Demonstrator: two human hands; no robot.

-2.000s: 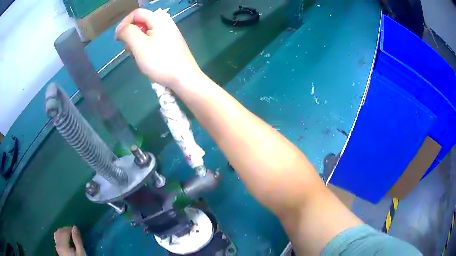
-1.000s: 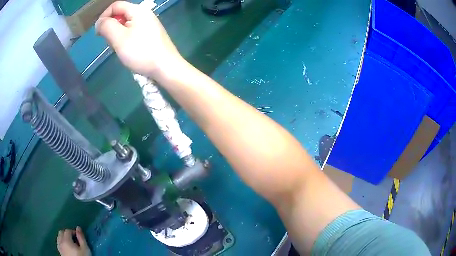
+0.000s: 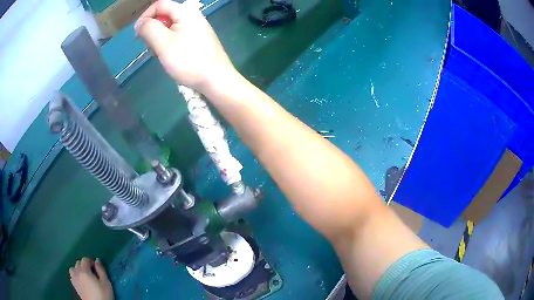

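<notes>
The hand press (image 3: pixel 175 228) stands at the lower left with its grey coil spring (image 3: pixel 96 161). My right hand (image 3: pixel 181 44) is closed around the top of the white-taped lever (image 3: pixel 212 137); a bit of its red knob (image 3: pixel 163 20) shows between the fingers. The dark ram (image 3: pixel 202 249) is low over the round white disc (image 3: pixel 234 263), and I cannot tell whether they touch. My left hand (image 3: pixel 91 278) is at the bottom left edge, partly cut off, beside the press. Its fingers are curled, and I cannot tell whether it holds anything.
A black curved headband (image 3: pixel 273 14) lies at the top on the green strip. More black arcs (image 3: pixel 17 176) are at the far left edge. A large blue bin (image 3: pixel 462 123) stands at the right, beyond the bench edge. A thin silvery sliver (image 3: pixel 324 134) lies right of my forearm.
The view has shifted slightly. My right hand keeps its hold on the lever, which shows no clear swing. My left hand shows a little more of itself at the bottom edge.
</notes>
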